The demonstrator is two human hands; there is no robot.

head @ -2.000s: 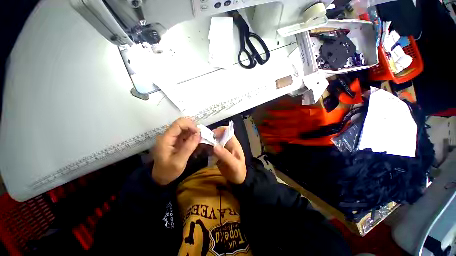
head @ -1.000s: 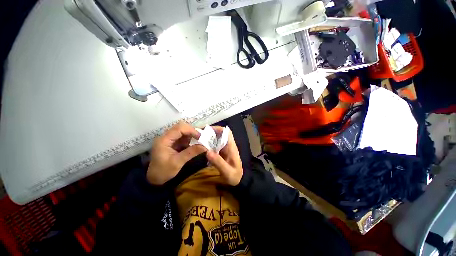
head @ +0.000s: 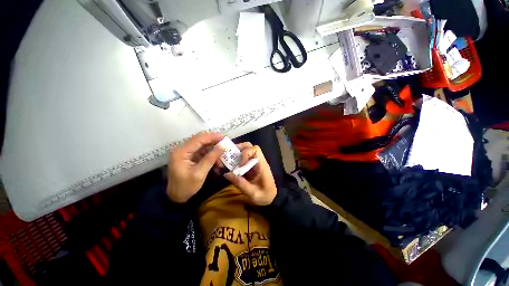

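Note:
A small white care label [head: 229,155] with fine dark print is held over my lap, just off the table's front edge. My left hand [head: 191,166] pinches its upper left part between thumb and finger. My right hand [head: 256,174] pinches its lower right part, where a folded white end [head: 246,167] sticks out between the fingers. Whether this end is the same label or another one, I cannot tell. Both hands are bare and close together.
The white machine table [head: 83,111] has a ruler along its front edge. The needle area [head: 168,34], a white label stack [head: 250,42] and black scissors [head: 287,47] are at the back. A parts tray [head: 416,49], orange fabric [head: 329,137] and dark cloth pile [head: 430,195] are at right.
The label has been opened flatter and turned so its printed face shows. The fingers of my right hand have curled in around the folded end. The whole view has shifted slightly.

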